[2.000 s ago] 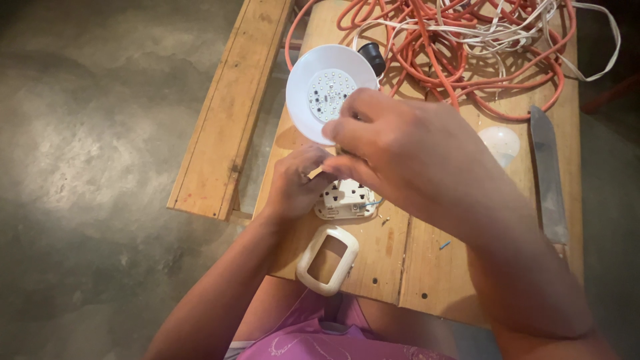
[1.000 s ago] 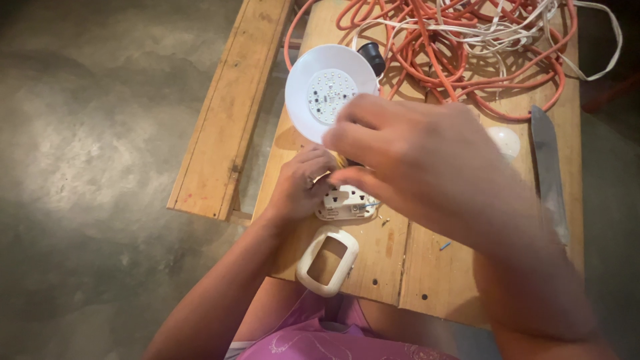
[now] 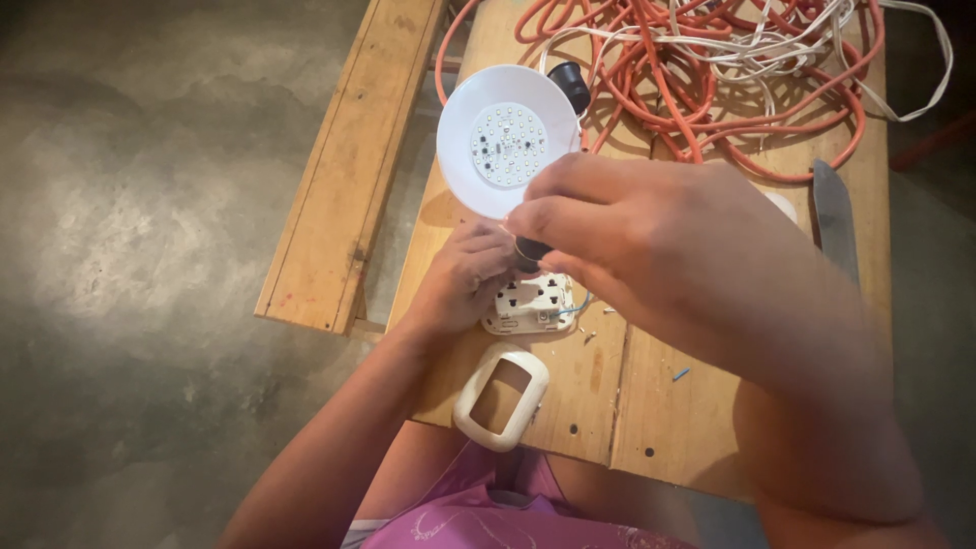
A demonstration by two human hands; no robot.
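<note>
My left hand (image 3: 469, 278) has its fingers closed around a small part beside a black round piece (image 3: 531, 250), just above a white outlet base (image 3: 534, 305) with a blue wire. Over that black piece, my right hand (image 3: 610, 221) has thumb and fingers bent close together; what lies between them is hidden or blurred. A white LED bulb without its dome (image 3: 509, 145) stands beyond both hands, its dotted circuit board facing up. Nearer my body lies a cream outlet cover frame (image 3: 467, 412).
Tangled orange and white cords (image 3: 679, 114) cover the table's far side near a black lamp socket (image 3: 570, 85). A knife blade (image 3: 835, 221) and a white dome (image 3: 781, 206) lie right, partly behind my right arm. A wooden bench (image 3: 343, 175) stands left; a blue wire scrap (image 3: 681, 374) lies on the table.
My right hand has shifted slightly, and the black round piece now shows between my hands. The bulb and the cover frame have stayed in place.
</note>
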